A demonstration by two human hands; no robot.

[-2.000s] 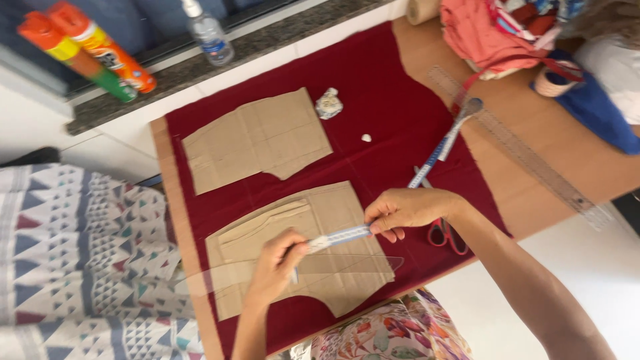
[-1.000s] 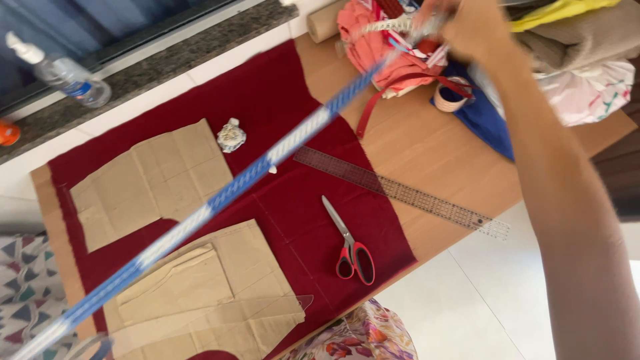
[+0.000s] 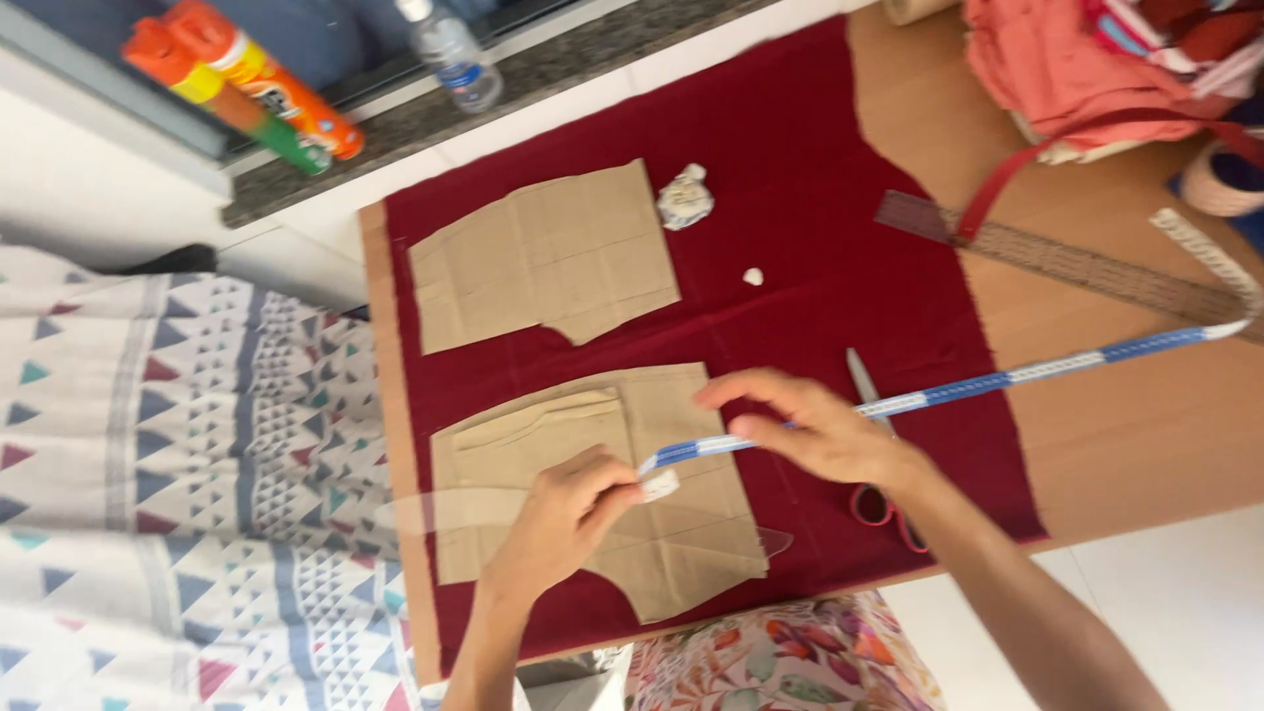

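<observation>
My left hand [image 3: 578, 509] pinches one end of a blue and white tape measure [image 3: 968, 386] above the lower paper pattern piece [image 3: 681, 583]. Around the tape my right hand [image 3: 810, 430] has its fingers apart, thumb beside the tape; whether it touches the tape is unclear. The tape runs right and bends back near the table's far side. Below lies dark red fabric [image 3: 810, 326] with a second paper pattern piece [image 3: 553, 257]. Red-handled scissors [image 3: 871, 506] lie partly hidden under the right hand and the tape. A clear curved ruler [image 3: 454, 509] crosses the lower pattern piece.
A long clear ruler [image 3: 1086, 262] lies across the fabric's right edge. Coral cloth [image 3: 1047, 69] and a red strap are heaped at the upper right. A crumpled white wrapper [image 3: 685, 197] and a white chalk piece [image 3: 753, 276] lie on the fabric. A bottle [image 3: 459, 64] and spray cans [image 3: 267, 84] stand on the sill.
The tape, stretched slantwise across the view one second ago, now runs from my left hand toward the right. My right hand has come down from the cloth heap to the tape near the scissors.
</observation>
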